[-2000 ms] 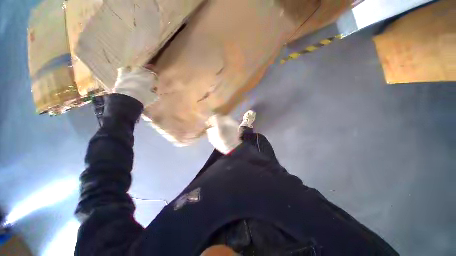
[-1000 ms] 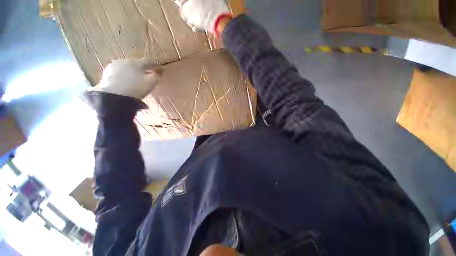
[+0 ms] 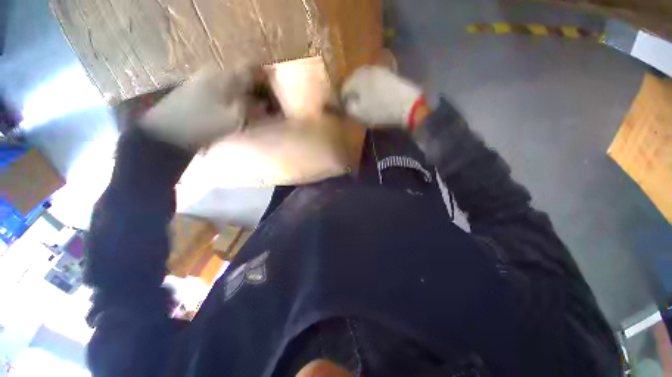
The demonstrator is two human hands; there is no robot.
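Note:
A large brown carton [image 3: 184, 37] stands against my front at the upper left, its top creased and streaked. A pale flap [image 3: 265, 156] is raised toward my apron, with a dark gap and a small light panel between it and the carton top. My left hand [image 3: 203, 109], in a white knitted glove, is blurred at the flap's left part; its fingers and grip are unclear. My right hand [image 3: 379, 97], in a white glove with a red cuff, is curled beside the carton's right side. Whether it holds anything is hidden.
Another carton [image 3: 652, 147] is at the right edge. Yellow-black marking [image 3: 534, 30] crosses the grey floor near a white-topped surface [image 3: 654, 51]. At the left are a blue crate [image 3: 11, 213] and a brown box [image 3: 29, 180]; small boxes [image 3: 195, 243] lie beyond my left sleeve.
My right hand has moved from the carton top down to its right side. The flap has lifted toward me, showing a dark gap. My left hand has shifted slightly and blurred.

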